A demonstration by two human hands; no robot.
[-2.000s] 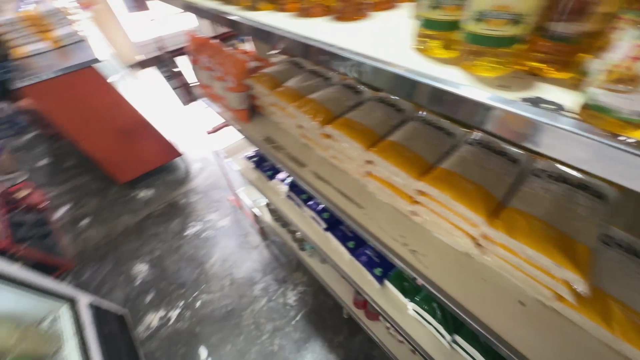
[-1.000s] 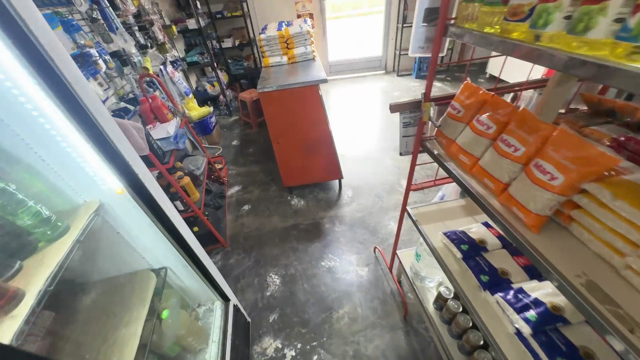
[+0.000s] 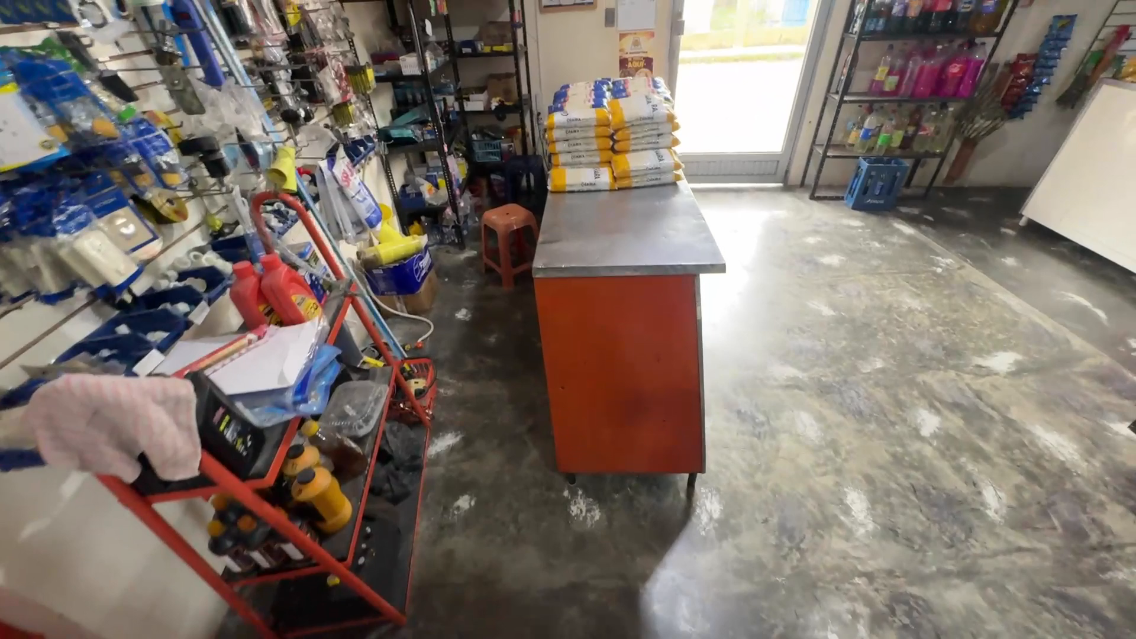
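Neither my left hand nor my right hand shows in the head view. Ahead stands an orange counter (image 3: 626, 373) with a grey metal top (image 3: 626, 232). Stacks of white, blue and yellow packaged bags (image 3: 612, 133) lie on its far end, in two columns side by side. To the left is a red metal rack (image 3: 293, 546) with a pink striped cloth (image 3: 115, 422) draped over its near corner. Red plastic bottles (image 3: 275, 293), papers (image 3: 253, 355) and a clear plastic container (image 3: 355, 408) rest on the rack, with yellow bottles (image 3: 321, 499) on a lower level.
An orange plastic stool (image 3: 508, 241) stands left of the counter. Packaged hardware (image 3: 80, 204) hangs along the left wall. At the back are a glazed door (image 3: 741, 89), a shelf of bottles (image 3: 914, 98) and a blue crate (image 3: 876, 183). A white panel (image 3: 1087, 177) leans at the right.
The view has swung and moved forward toward the orange counter. The shelves with orange bags on the right and the glass-fronted cooler on the left have left the view.
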